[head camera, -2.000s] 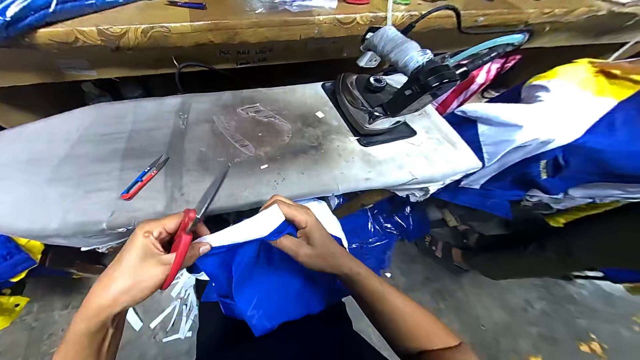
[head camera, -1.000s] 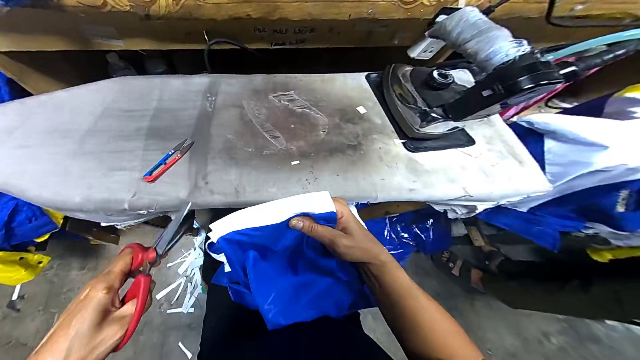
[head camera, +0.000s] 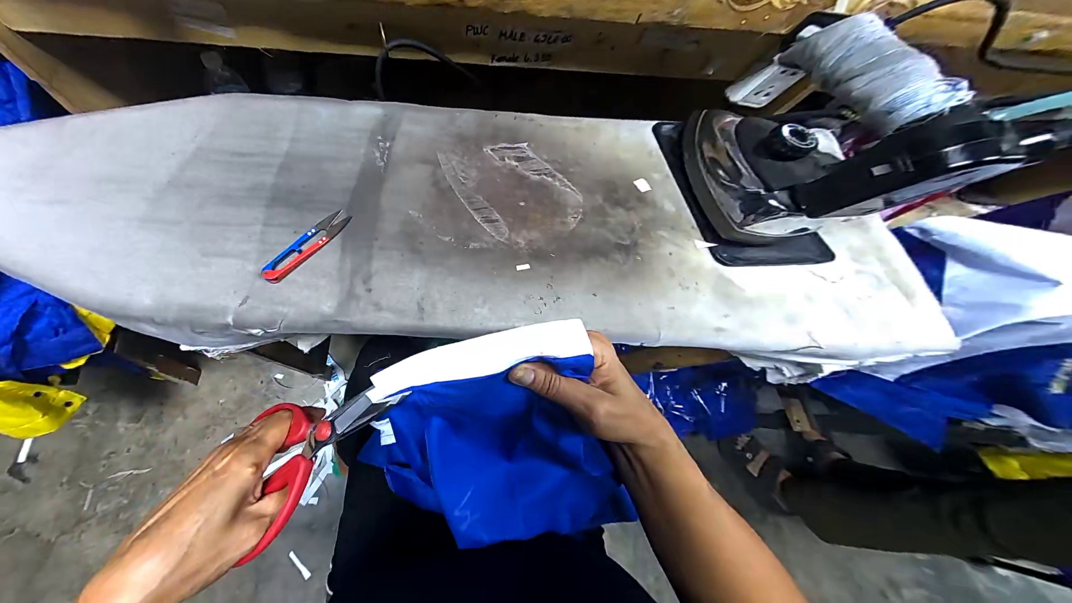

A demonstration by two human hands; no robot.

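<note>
My left hand (head camera: pixel 222 490) grips red-handled scissors (head camera: pixel 289 481); their parted blades meet the left end of a white strip (head camera: pixel 486 356). That strip runs along the top edge of a blue fabric piece (head camera: pixel 502 452). My right hand (head camera: pixel 590 394) pinches the strip and the blue cloth at their right end, thumb in front, other fingers mostly hidden behind. Cloth hangs over my lap, below the near edge of a grey-white ironing board (head camera: pixel 469 293). Thread snips (head camera: pixel 306 247) with blue and red handles lie on the board's left half.
A steam iron (head camera: pixel 754 176) rests on a black pad at the board's right, a wrapped bundle above its handle. Blue, white and yellow fabric (head camera: pixel 997 293) hangs at the right. White scraps (head camera: pixel 300 565) lie on the floor. Another person's sandalled foot (head camera: pixel 758 461) is at the right.
The scissors moved from the cloth out to the lower left, blades apart, between the two earlier frames; now their blades are back at the white strip's left end. My right hand still holds the cloth.
</note>
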